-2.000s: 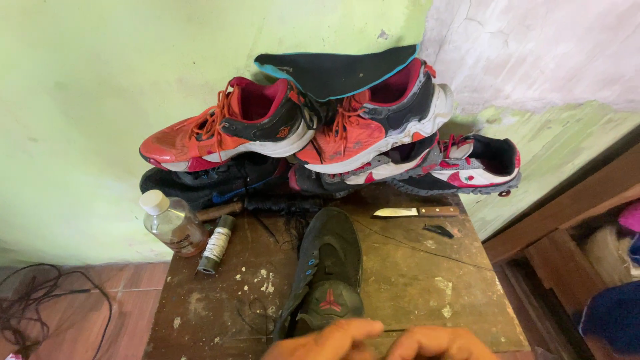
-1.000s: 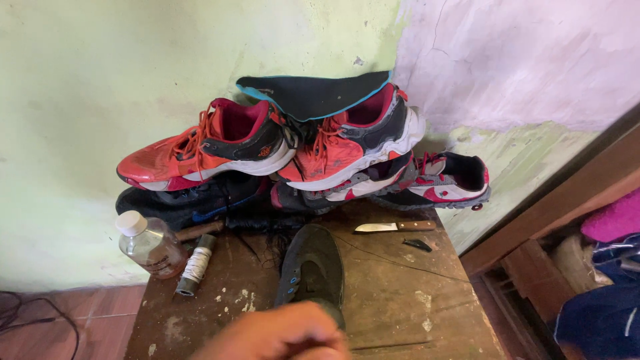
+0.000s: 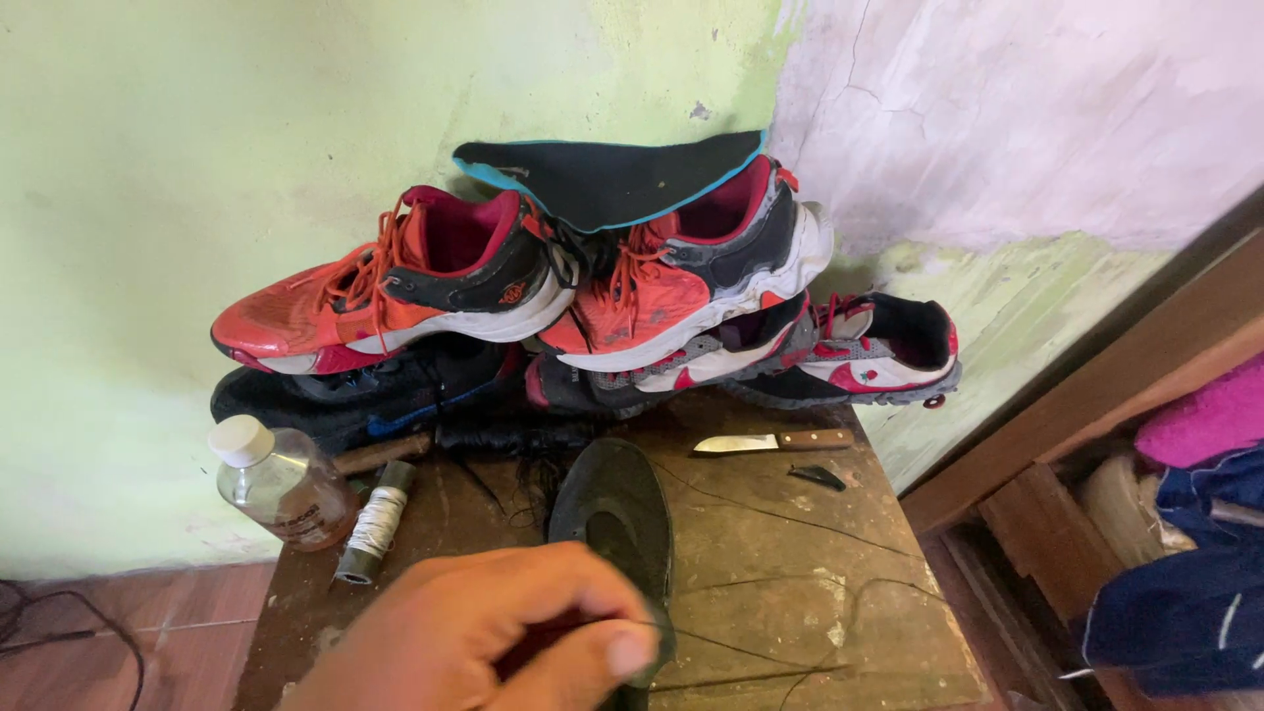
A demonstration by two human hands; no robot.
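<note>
My left hand comes in from the bottom, thumb and forefinger pinched on a dark thread that runs off to the right over the table. Beneath and behind the hand, a black shoe lies with its toe toward the wall; the hand hides much of it. My right hand is out of view. Left of the shoe are a spool of white thread and a clear bottle with a white cap. A wooden-handled knife lies beyond, near a small black scrap.
Orange sneakers are piled on other shoes at the wall, with a black insole on top. A wooden handle and black thread bundle lie before them. Wooden shelving with cloth stands right of the table.
Two seconds ago both hands showed at the bottom edge; now only the left shows, further up over the shoe. The view has shifted somewhat.
</note>
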